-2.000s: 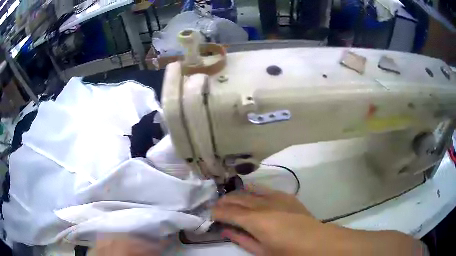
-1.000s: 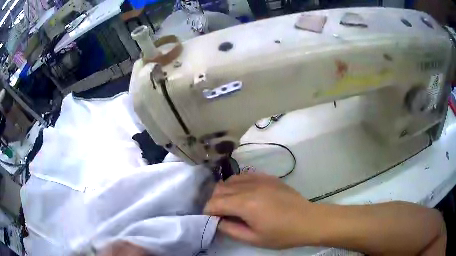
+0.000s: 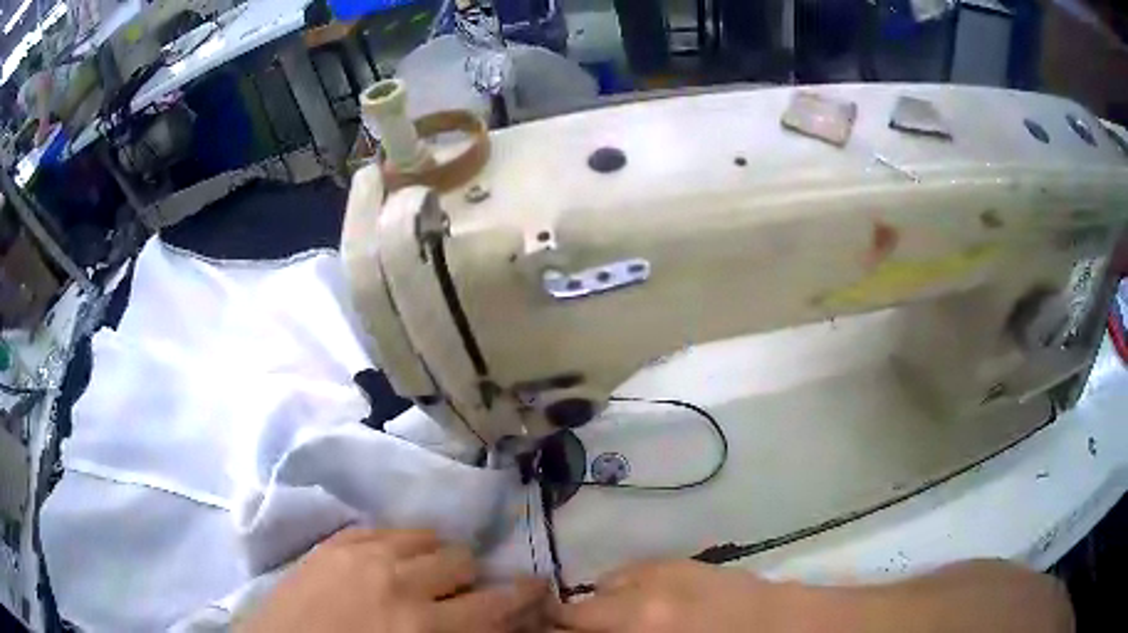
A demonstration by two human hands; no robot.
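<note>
The white fabric panel (image 3: 186, 433) lies left of the sewing machine (image 3: 730, 210), bunched in front of its head. Its right edge, with a dark stitched line, runs from under the presser foot area (image 3: 526, 464) towards me. My left hand (image 3: 384, 581) is on the cloth, its fingertips gripping near that edge. My right hand (image 3: 680, 600) is beside the edge, its fingertips close to the left ones. Both hands are cut off by the bottom of the picture, and the right hand's grip is unclear. A black fabric piece (image 3: 384, 398) shows beside the head.
A thin black cord loop (image 3: 724, 445) lies on the machine bed (image 3: 792, 433), right of the needle area. A cream post (image 3: 393, 124) with a tan ring stands on the head. The white table edge (image 3: 1027, 495) runs along the right. Other worktables stand behind.
My right hand has moved down and away from the needle area. My left hand has come up and right to the cloth edge. The edge now shows beside the foot, and the view has shifted.
</note>
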